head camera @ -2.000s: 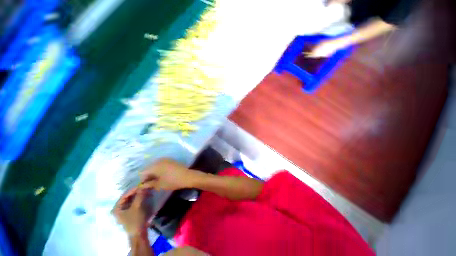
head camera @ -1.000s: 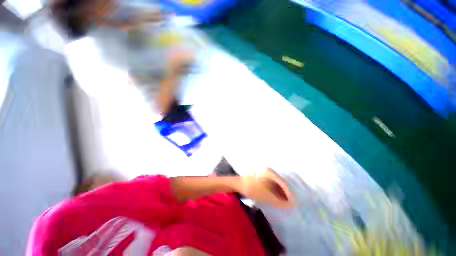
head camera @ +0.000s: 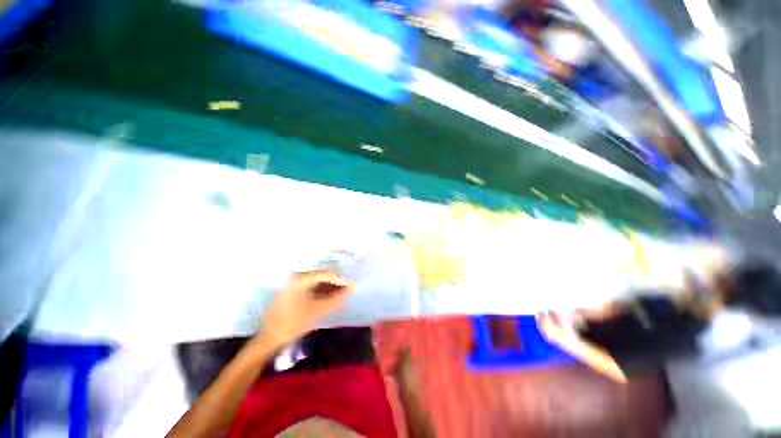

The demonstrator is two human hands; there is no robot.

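Note:
My left hand (head camera: 308, 301) is over the near edge of the pale table cover (head camera: 197, 257), with its fingers curled. The blur hides whether it holds a piece. A faint greyish heap of white pieces (head camera: 341, 259) lies just beyond the fingers. A heap of yellow pieces (head camera: 438, 257) lies to the right of the hand, partly washed out by glare. My right hand is not visible; a blurred brown limb shows low beside my red clothing, and its end cannot be made out.
A dark green conveyor belt (head camera: 300, 128) with scattered pieces runs beyond the cover. A blue bin (head camera: 317, 51) is on it. Blue stools stand at right (head camera: 509, 342) and left (head camera: 77, 364). Another person's arm (head camera: 591, 349) is at right, over the reddish floor.
The view has swung from the left side round to the front and right. The yellow heap is now beside my left hand. My right hand, seen two seconds ago, no longer shows.

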